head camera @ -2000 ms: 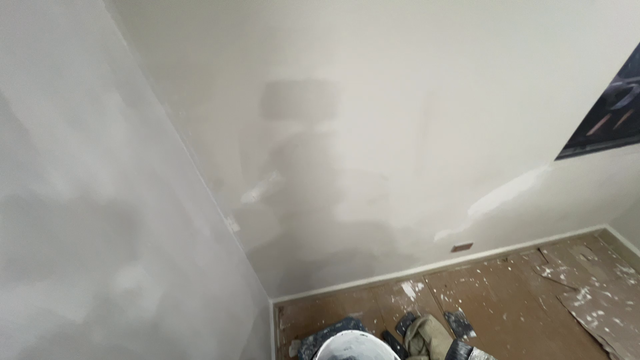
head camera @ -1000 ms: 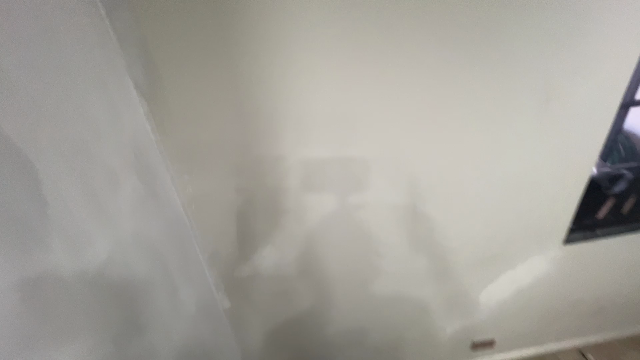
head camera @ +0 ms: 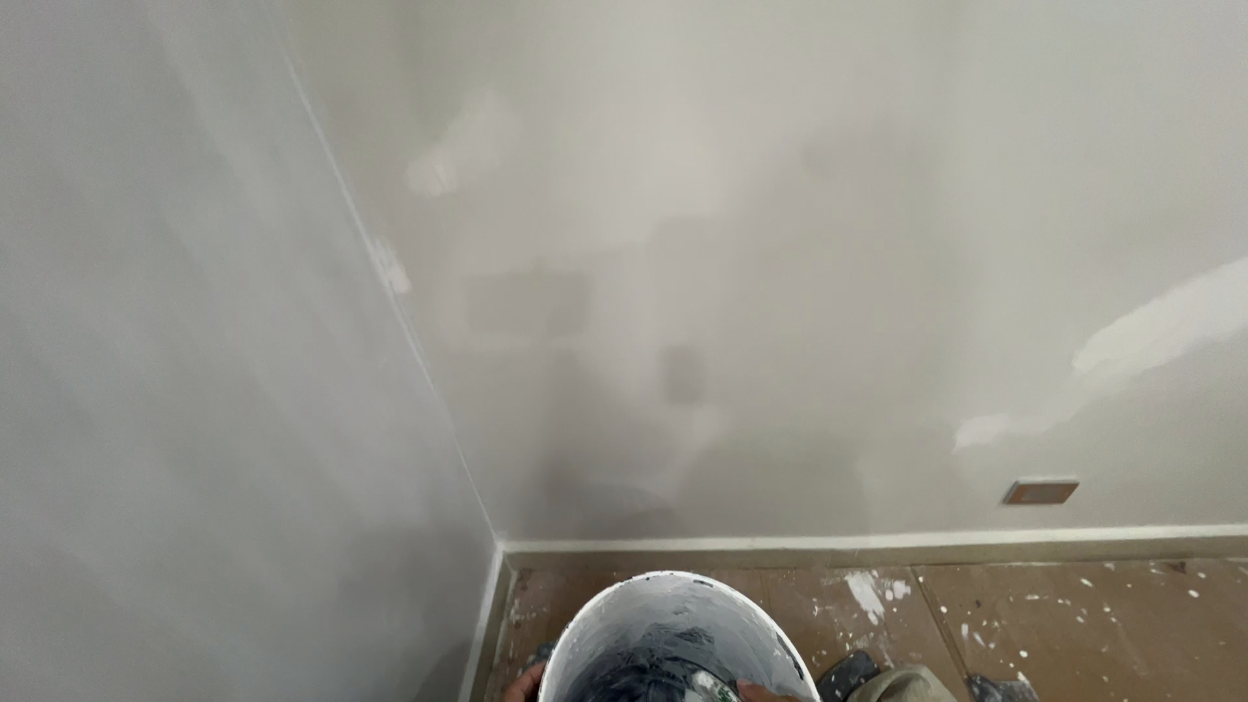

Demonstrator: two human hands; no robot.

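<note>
A white plastic bucket, its inner wall smeared with white and dark grey residue, stands out at the bottom centre. At its left side the fingers of my left hand touch the outside. My right hand shows only as fingertips inside the bucket at lower right, beside a white and green object that I cannot identify. Most of both hands is cut off by the frame's edge. Behind the bucket rises a painted wall with pale filler patches.
The left wall meets the back wall at a corner. A baseboard runs above brown floor covering with white splatters. A small outlet box sits low in the wall. Shoes and beige cloth show beside the bucket.
The view has swung up and back down toward the corner. Fingers now show at the bucket, where none were plain in the earlier frames.
</note>
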